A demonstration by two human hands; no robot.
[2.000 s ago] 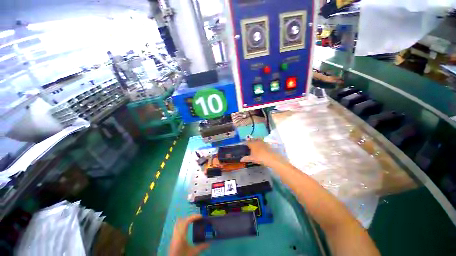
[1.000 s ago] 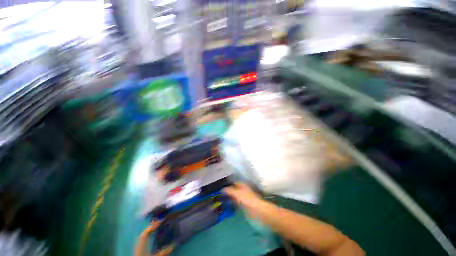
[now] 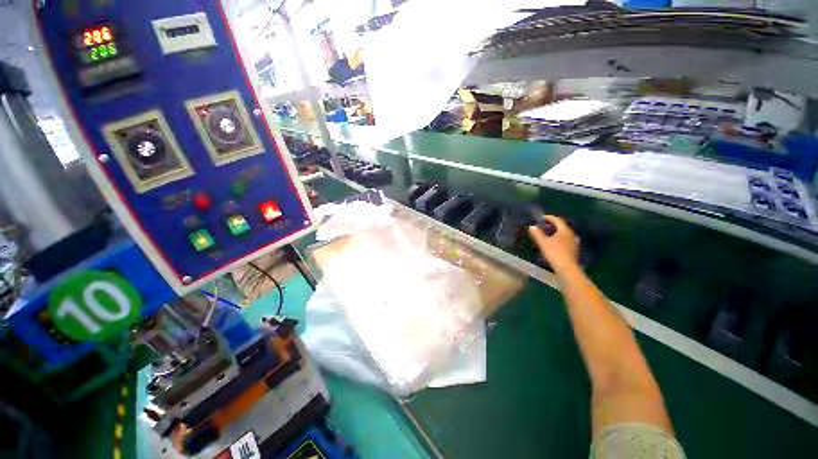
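Note:
My right hand (image 3: 558,244) is stretched out over the green conveyor belt, its fingers closed around the end of a black housing (image 3: 516,226) in a row of dark housings. The housing's outline is blurred into its neighbours. My left hand is out of the picture. The fixture (image 3: 235,394), orange-brown with dark pieces, lies at the lower left on its grey metal plate. A long black piece lies along it; I cannot tell if it is a housing. The metal press head (image 3: 193,363) is close beside or above it.
The blue control box (image 3: 179,134) with lit switches stands upper left, above the green "10" sign (image 3: 94,307). Shiny clear plastic (image 3: 404,287) covers a brown board (image 3: 502,285) between press and belt. White sheets (image 3: 664,184) lie beyond the belt, under a shelf of stacked sheets (image 3: 628,31).
The view has swung right towards the belt. My right hand has moved from the fixture area out to the belt. My left hand and the housing it held at the front have left the picture.

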